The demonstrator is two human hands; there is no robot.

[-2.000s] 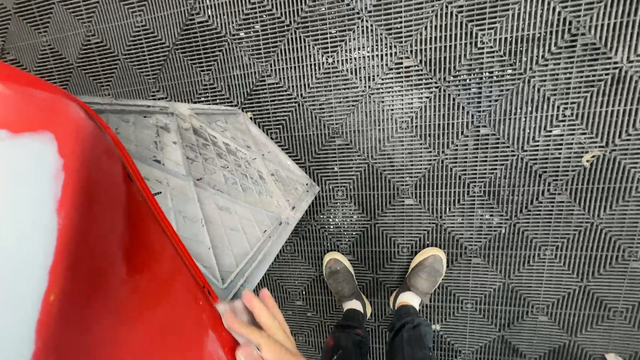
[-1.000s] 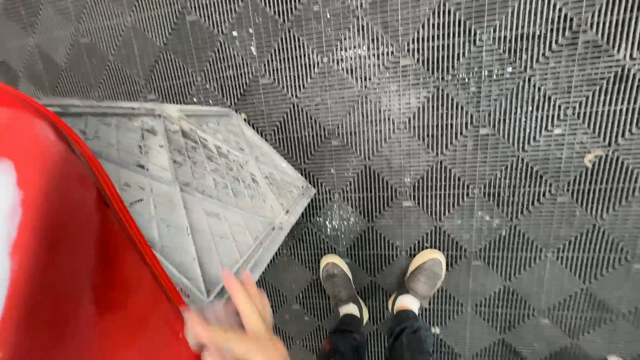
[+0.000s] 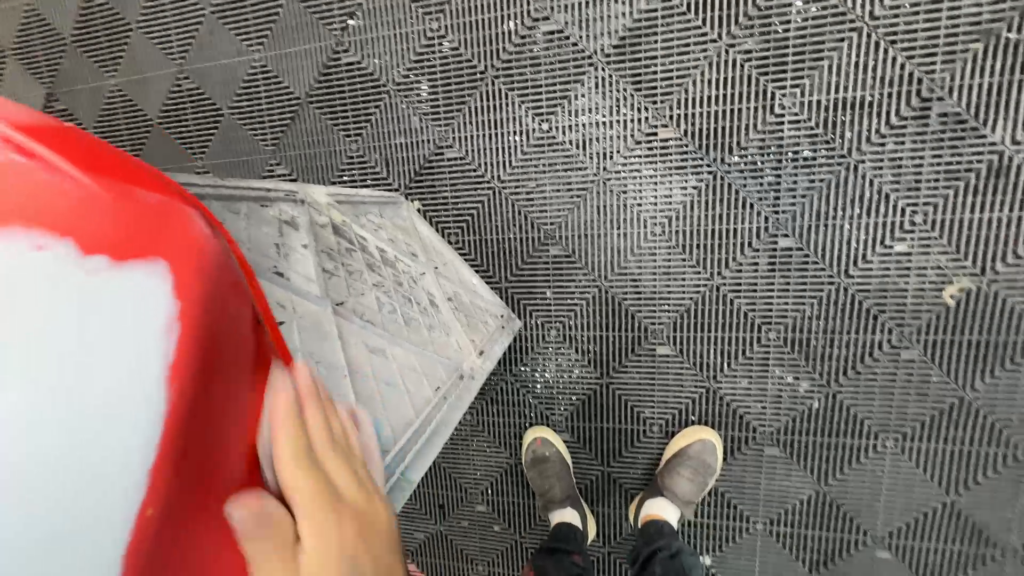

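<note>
My right hand (image 3: 316, 480) is at the lower left, back of the hand up, fingers pointing up the view and thumb apart on the left. Its fingers lie along the edge of a glossy red painted panel (image 3: 212, 400). Something pale and blurred shows beside the fingers; whether the hand holds it, I cannot tell. The panel has a curved rim and a large light grey patch (image 3: 72, 384) with an uneven border against the red. My left hand is not in view.
Below the panel, a worn grey ribbed plate (image 3: 384, 296) with an angular outline rests on dark slatted floor tiles (image 3: 656, 232). My two shoes (image 3: 552, 472) stand at bottom centre. A small pale scrap (image 3: 956, 290) lies on the floor at right.
The right hand has stayed by the panel's edge and now reaches farther up along it than one second ago. More of the grey patch shows than one second ago.
</note>
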